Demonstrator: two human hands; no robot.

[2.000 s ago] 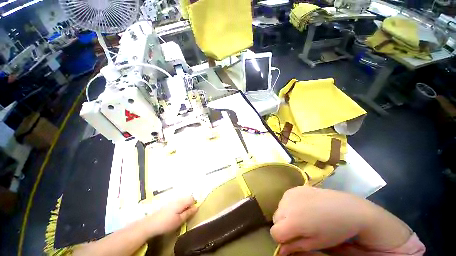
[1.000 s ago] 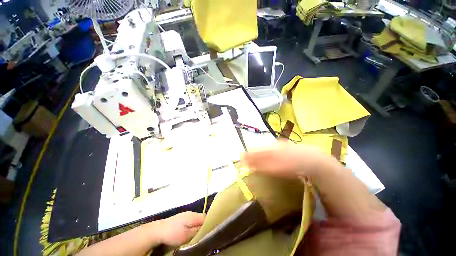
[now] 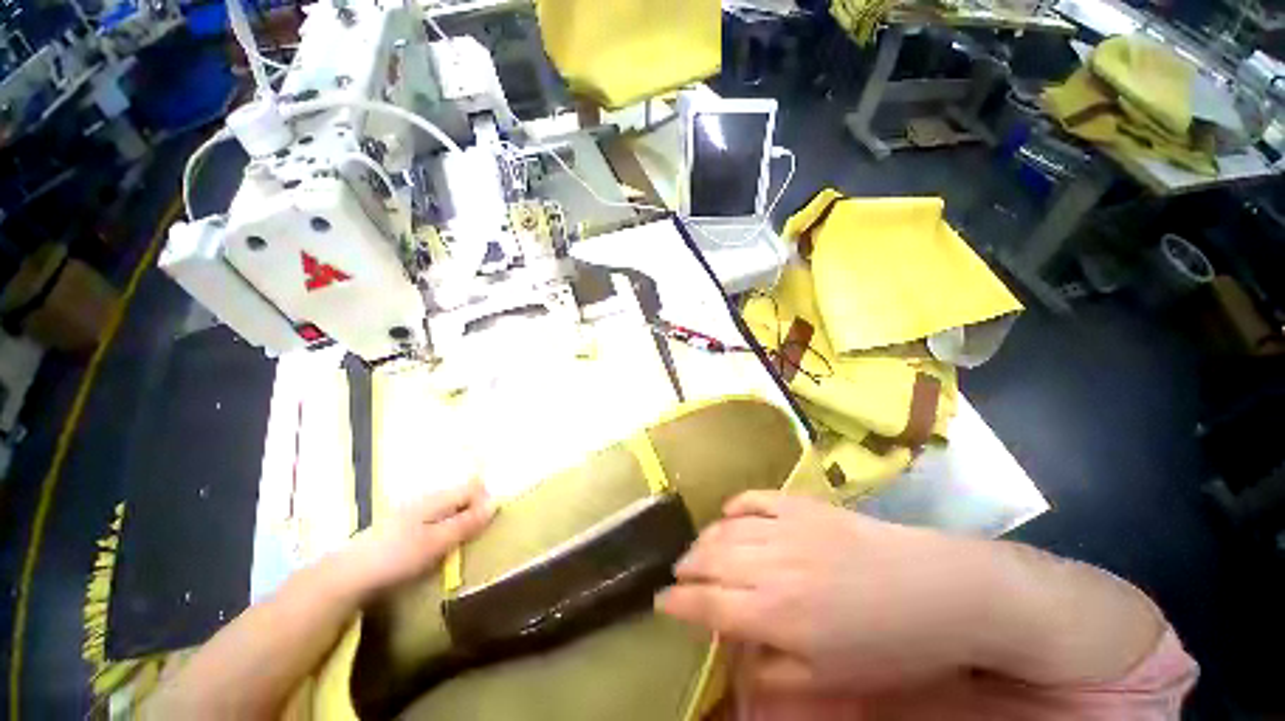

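The open yellow bag body (image 3: 585,493) lies at the front edge of the support board, its olive-tan lining facing up. A dark shiny brown patch (image 3: 571,575) with a pale upper edge sits on the lining. My left hand (image 3: 440,524) holds the bag's left rim, fingers bent over it. My right hand (image 3: 754,571) is over the right part of the opening, fingers curled beside the brown patch; whether it grips anything cannot be told. The pattern sewing machine (image 3: 317,261) stands beyond the bag, with the clamp area in bright glare.
Thread snips (image 3: 693,337) lie right of the machine head, near a black cord (image 3: 803,364). A control panel (image 3: 729,176) stands behind them. Yellow bags (image 3: 909,275) are piled at right, and another yellow bag (image 3: 631,49) hangs behind. The dark machine table (image 3: 197,465) is at left.
My right hand has come back from the bag's far rim to over its opening. My left hand has moved forward and left along the rim. The bag is spread wider and lies farther left.
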